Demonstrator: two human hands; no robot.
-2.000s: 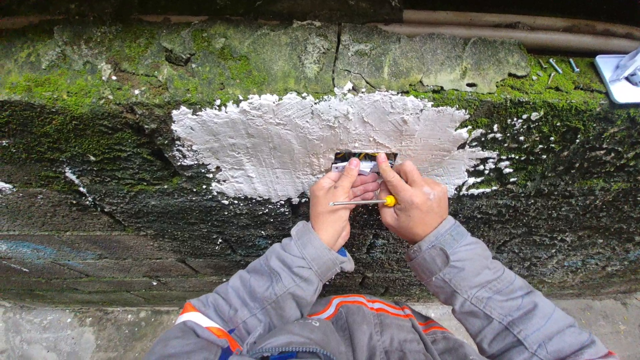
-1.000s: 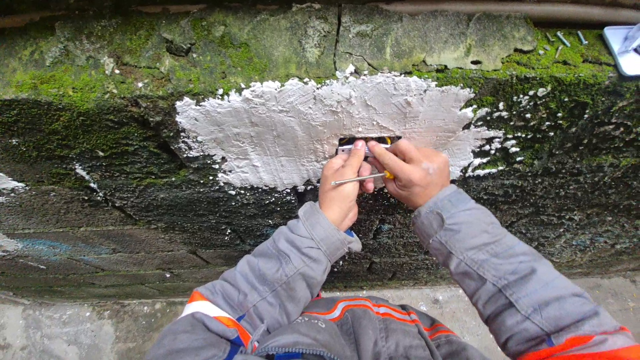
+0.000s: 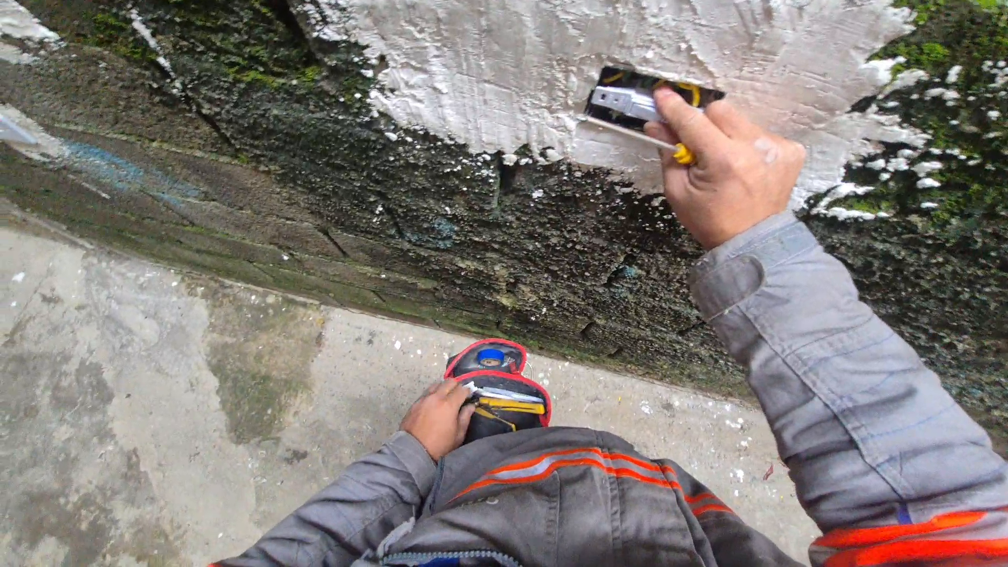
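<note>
My right hand point(image 3: 728, 161) holds a screwdriver point(image 3: 638, 135) with a yellow handle end, its metal shaft pointing left. Its fingers also touch a pale metal-and-white electrical fitting point(image 3: 626, 102) in a dark rectangular wall box point(image 3: 614, 77), where yellow wire shows. White plaster point(image 3: 504, 71) surrounds the box. Down at my waist, my left hand point(image 3: 439, 417) is at the left edge of a black tool pouch point(image 3: 492, 425) with red trim. Yellow-handled tools point(image 3: 508, 405) stick out of the pouch, and a roll of blue tape point(image 3: 491, 358) is at its front. My left fingertips are partly hidden.
The mossy, rough block wall point(image 3: 472, 260) runs across the view, with white plaster bits on its face. Below it lies a stained concrete floor point(image 3: 362, 362). A pale object point(image 3: 16, 132) is at the far left edge of the wall.
My left hand has left the wall box and moved down to the tool pouch. My right hand stays at the box with the screwdriver. The view has tilted down.
</note>
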